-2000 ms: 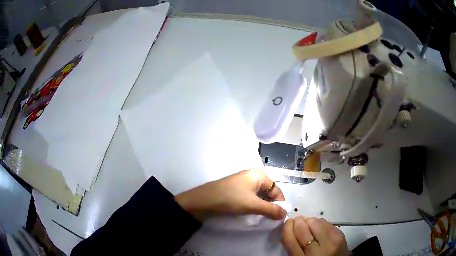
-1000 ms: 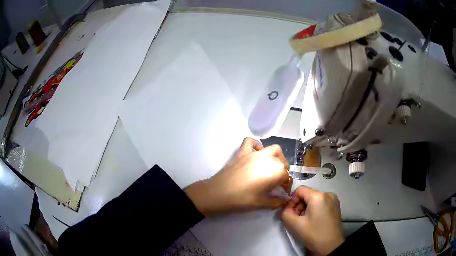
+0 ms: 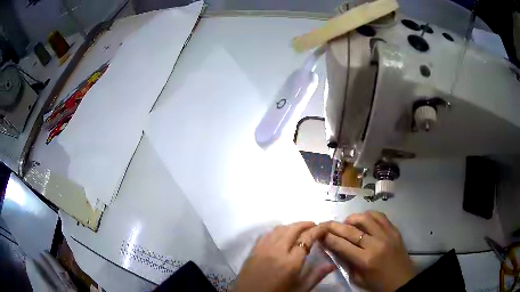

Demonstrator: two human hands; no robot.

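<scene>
A white fabric piece [image 3: 251, 242] lies under and between my hands at the front edge of the table, washed out by the lamp. My left hand [image 3: 285, 258] pinches its edge, fingers bent. My right hand [image 3: 370, 248] touches the left fingertips and grips the same edge. A narrow strip of the cloth shows between the hands. Both hands are in front of the sewing machine [image 3: 359, 91]; the needle area [image 3: 341, 171] lies beyond them.
The lilac-white lamp [image 3: 285, 108] hangs left of the machine head. A dark pad [image 3: 479, 187] lies at right, orange-handled scissors [image 3: 510, 265] at the far right edge. A large white sheet [image 3: 122, 108] covers a printed picture [image 3: 74, 102] at left. A tape band [image 3: 345, 24] sits on the head.
My hands have moved back towards the front edge from near the needle plate, still on the cloth. The view has shifted, and the machine head appears further left.
</scene>
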